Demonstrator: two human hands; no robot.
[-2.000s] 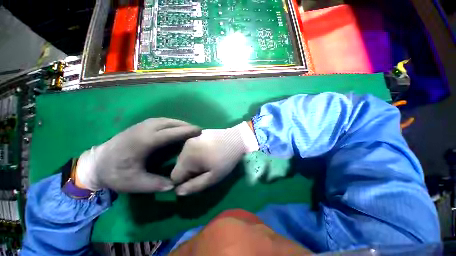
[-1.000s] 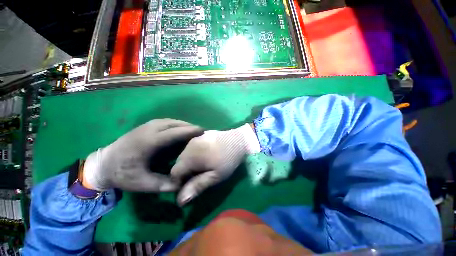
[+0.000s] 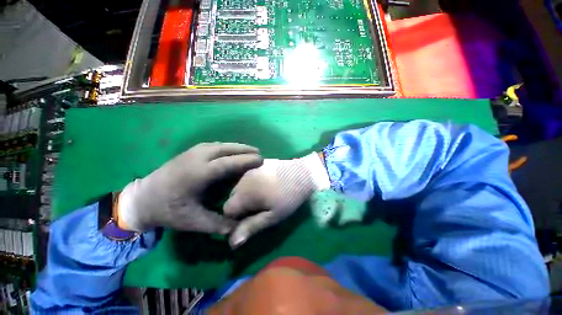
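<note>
My left hand, in a grey-white knit glove, rests over the green work mat, thumb and fingers spread apart in a curve, with nothing visible in it. My right hand, in the same kind of glove, lies against it with fingers curled and thumb pointing down-left. Its fingertips are partly hidden, so I cannot tell if it holds something small. Beyond the mat, a green circuit board lies in a grey metal frame, under a bright glare spot.
A pale green crumpled-looking thing with dark specks is beside my right wrist. Orange tool handles are at the mat's right edge. Populated boards stand at left. A red surface is right of the frame.
The whole view has shifted, so mat, frame and hands appear further right. My right thumb points lower than two seconds ago. The hands otherwise keep nearly the same pose together.
</note>
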